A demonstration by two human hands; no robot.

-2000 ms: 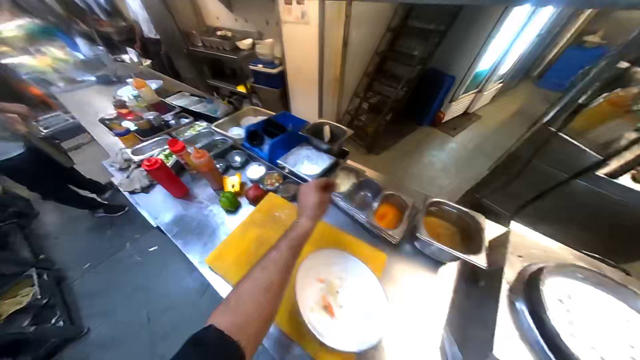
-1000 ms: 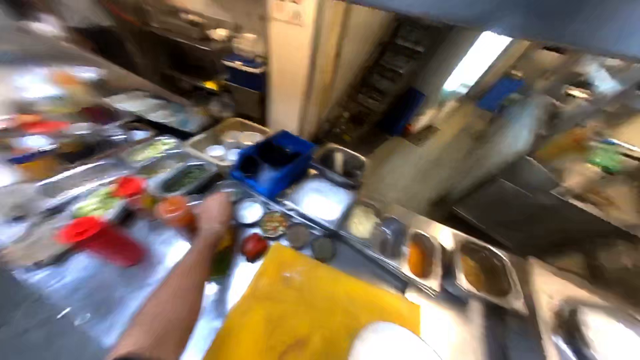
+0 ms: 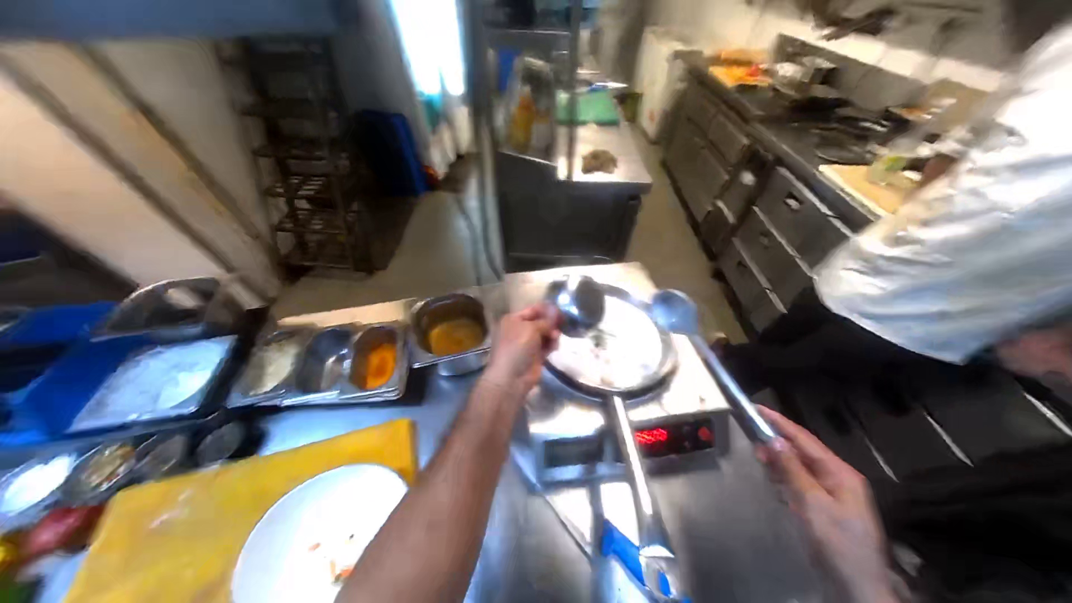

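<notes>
My left hand [image 3: 523,347] holds a small dark round metal vessel [image 3: 578,306] tilted over the left side of a frying pan [image 3: 611,347]. White, creamy-looking contents show in the pan, which rests on an induction hob [image 3: 662,435]. My right hand [image 3: 816,469] grips the handle of a metal ladle [image 3: 724,368], its bowl at the pan's right rim. The pan's long handle points toward me, beside a blue cloth [image 3: 624,548]. On a yellow cutting board [image 3: 184,511], left of my forearm, stands a white bowl [image 3: 293,511] with small food pieces in it.
Metal containers with an orange food [image 3: 378,365] and a yellow-brown sauce [image 3: 454,335] line the counter's back edge. Farther left are a tray of white contents [image 3: 159,381] and small bowls. A person in a white jacket [image 3: 963,209] stands close on the right, before another counter.
The view has swung far to the right. One hand was among the bottles and small bowls a second ago; now both hands are at the frying pan, holding the vessel and the ladle.
</notes>
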